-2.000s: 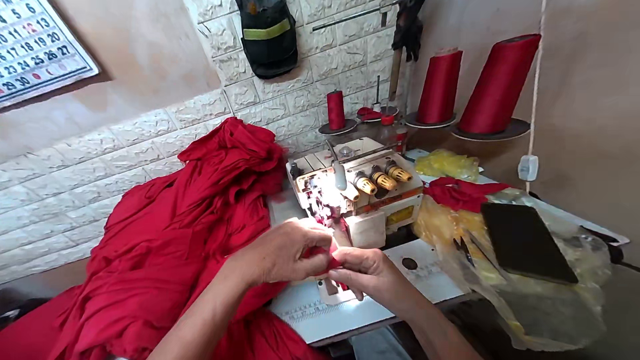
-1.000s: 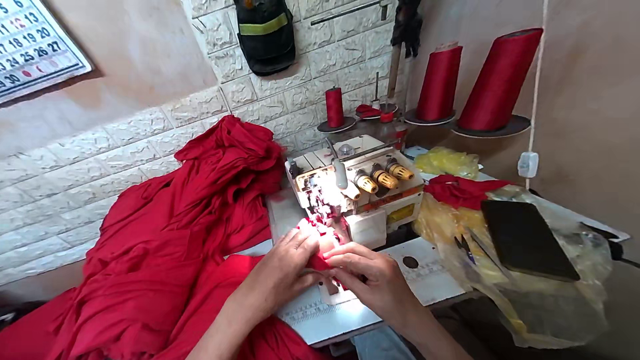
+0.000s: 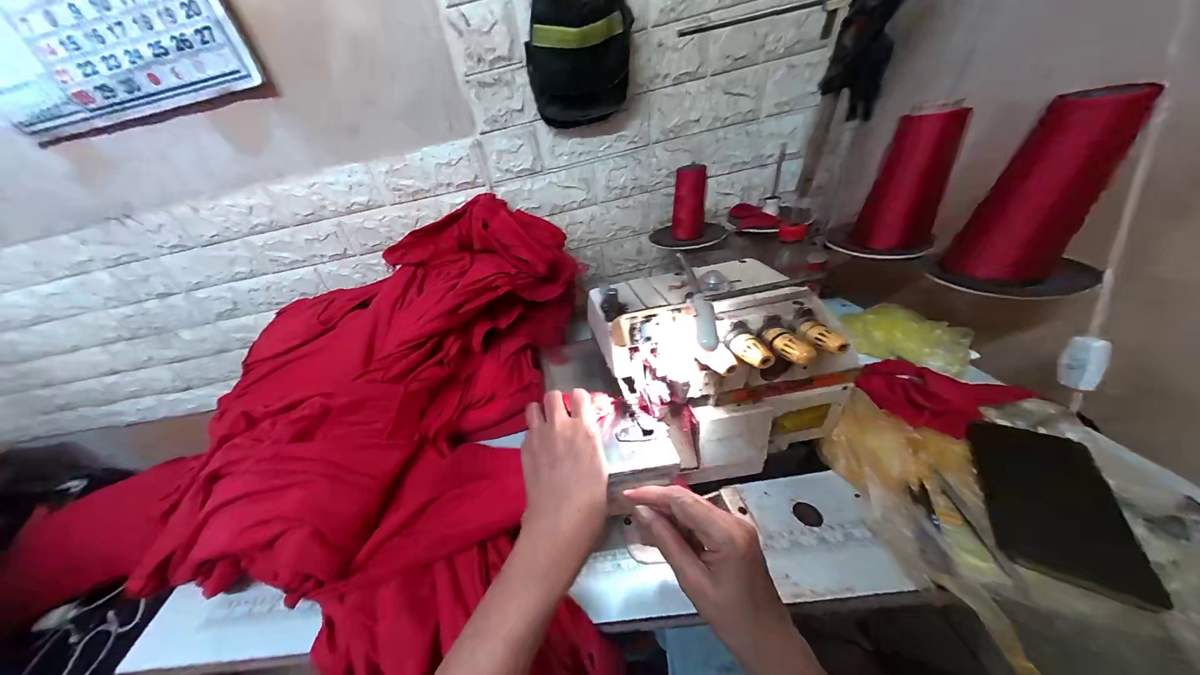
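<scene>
An overlock sewing machine (image 3: 741, 347) stands on a white table, its lamp lighting the needle area. My left hand (image 3: 565, 459) lies palm down at the left of the machine's bed, its fingertips on red fabric near the presser foot; whether it grips the fabric is unclear. Just in front of the bed is my right hand (image 3: 698, 539), thumb and index finger close together; whether anything thin is between them cannot be told. A large heap of red fabric (image 3: 375, 412) covers the table to the left and hangs over the front edge.
Red thread cones (image 3: 1050, 183) stand behind and right of the machine, with a smaller red spool (image 3: 689, 202) nearer the wall. On the right, a black tablet or phone (image 3: 1064, 511), metal snips (image 3: 970, 516) and a red scrap (image 3: 928, 394) lie on plastic bags. A calendar hangs left.
My hands were together before the needle area; now they are apart, the left at the left side of the bed and the right lower and nearer the front.
</scene>
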